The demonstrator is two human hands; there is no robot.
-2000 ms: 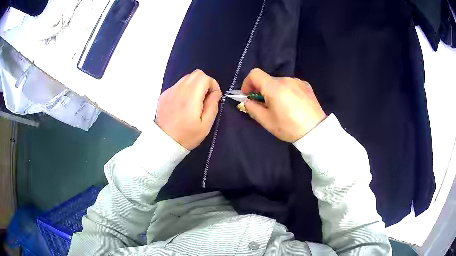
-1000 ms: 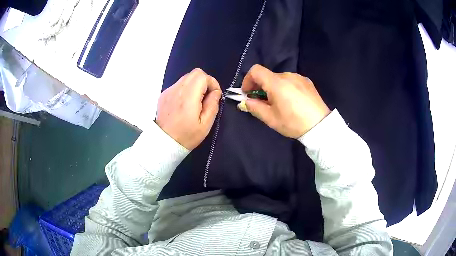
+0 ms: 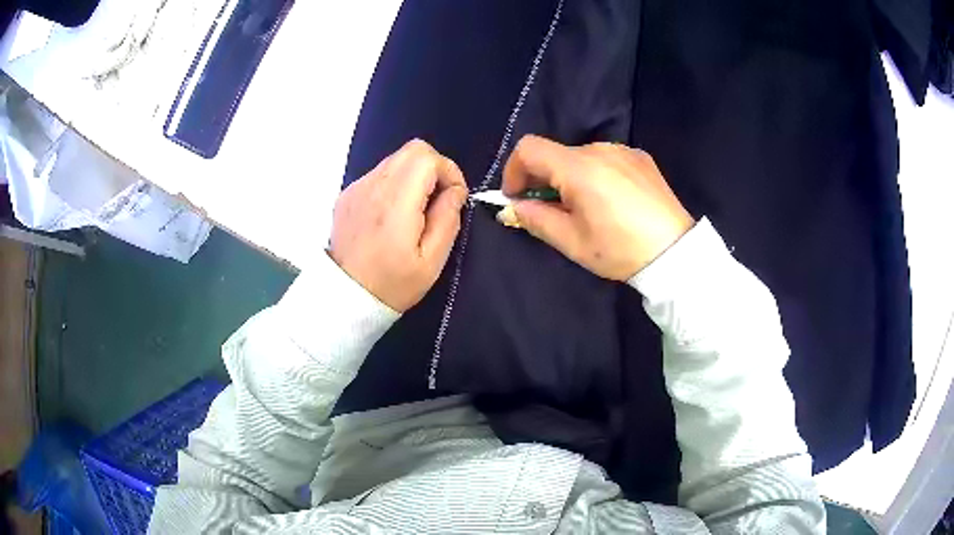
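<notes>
A dark jacket [image 3: 753, 209] lies spread over the table and down onto my lap. A seam with pale stitching [image 3: 448, 313] runs from the top centre down to the lower middle. My left hand [image 3: 400, 225] pinches the cloth at this seam with thumb and forefinger. My right hand [image 3: 596, 209] holds thread snips [image 3: 490, 195], green at the handle, with the silver blades pointing left and close together at the seam, by my left fingertips. A small yellowish patch shows at my right thumb tip. Any thread end is too fine to make out.
A dark phone [image 3: 227, 78] lies on the white table [image 3: 303, 115] at upper left, with pale threads [image 3: 131, 42] beside it. Clear plastic [image 3: 105, 188] hangs at the left edge. A blue crate [image 3: 157, 449] stands below on the green floor. More dark cloth is at the upper right.
The blades of the snips, apart one second ago, are now closer together. The jacket and both hands have shifted very slightly right.
</notes>
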